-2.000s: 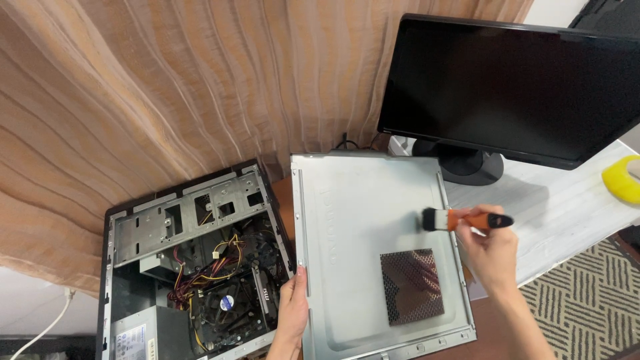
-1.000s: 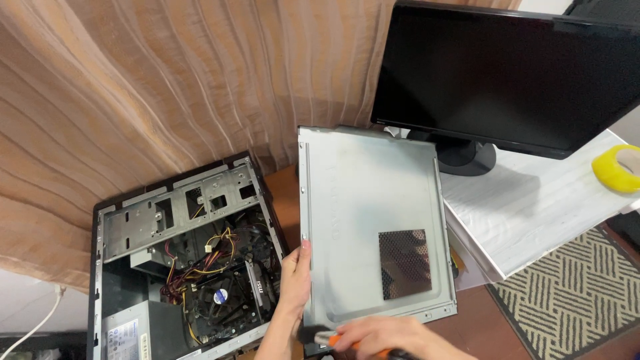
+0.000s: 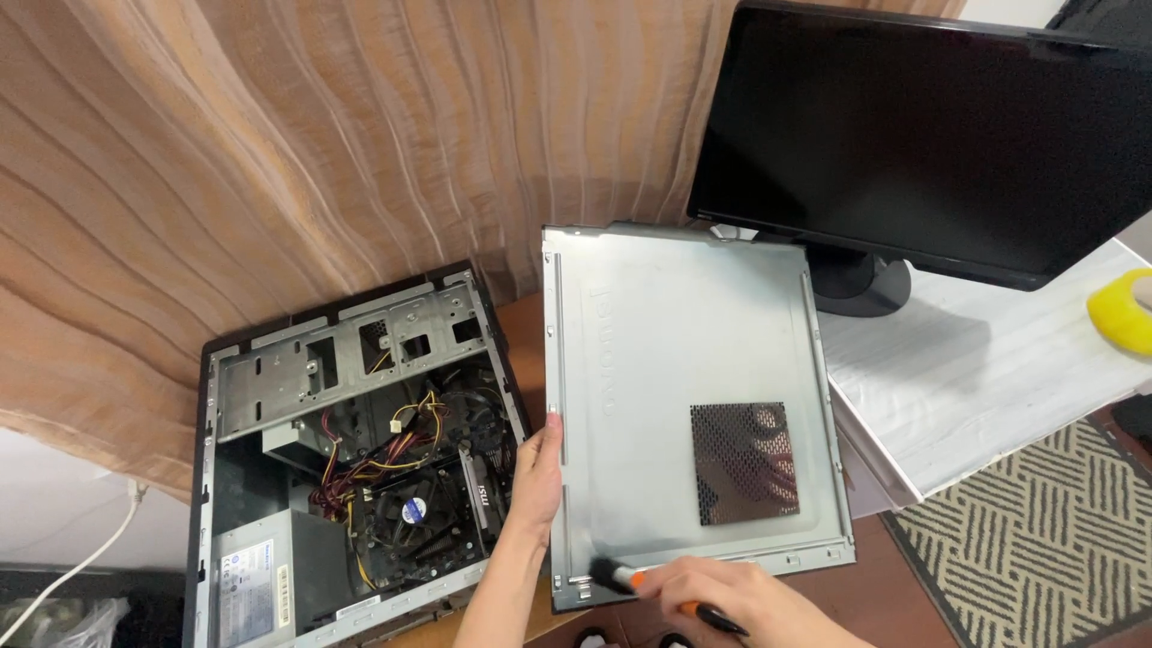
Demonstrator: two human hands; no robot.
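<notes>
My left hand [image 3: 538, 481] grips the left edge of a metal computer side panel [image 3: 657, 360], its inner face turned up and a perforated vent [image 3: 745, 463] in its lower right part. In my right hand [image 3: 711, 589] is a brush [image 3: 634, 576] with an orange and black handle; its dark bristles touch the panel's lower left corner. To the left lies a computer case [image 3: 360, 594] with its side off, showing a fan [image 3: 414, 510], bundled wires [image 3: 346, 472] and a power supply [image 3: 279, 576].
A black monitor [image 3: 909, 135] stands on a white table [image 3: 981, 369] at the right, near a yellow roll [image 3: 1120, 310]. A patterned mat [image 3: 1035, 531] lies on the floor. A curtain [image 3: 405, 135] hangs behind; a white cable [image 3: 90, 562] runs at the lower left.
My right hand with the brush has moved from the panel's upper right area down to its bottom edge, then to the lower left corner. My left hand still holds the left edge.
</notes>
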